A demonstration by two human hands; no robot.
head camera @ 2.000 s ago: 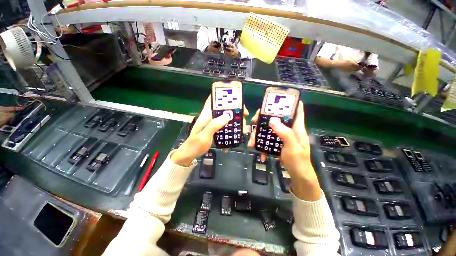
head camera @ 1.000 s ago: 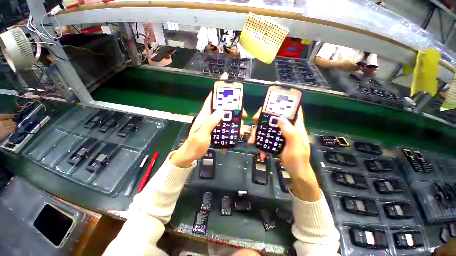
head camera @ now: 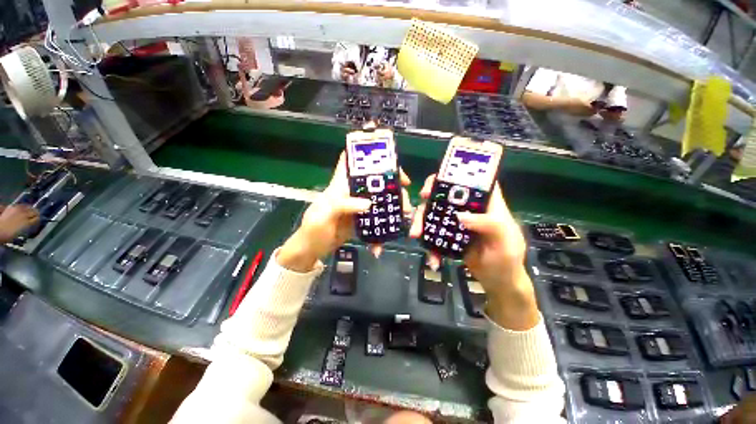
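Note:
My left hand (head camera: 325, 219) holds a black keypad phone (head camera: 376, 186) upright, screen lit white and purple, thumb on the left edge of the number keys. My right hand (head camera: 495, 236) holds a second keypad phone (head camera: 461, 197), tilted a little to the right, its screen lit alike, thumb on the right side of the keys. The two phones are side by side and apart. Below them, phones lying back up (head camera: 342, 272) sit in a clear tray. Small batteries (head camera: 375, 339) lie loose nearer me.
A tray of phones (head camera: 116, 286) is at left, another (head camera: 617, 327) at right. A red pen (head camera: 246, 284) lies between left and centre. A smartphone (head camera: 90, 372) is at lower left. Yellow sheets (head camera: 437, 60) hang above. People work opposite; another person's hand (head camera: 18, 221) shows at far left.
Both thumbs have moved down from the navigation keys to the number keys. Both screens show a different pattern. The left phone has shifted slightly left. Another person's hand has appeared at far left.

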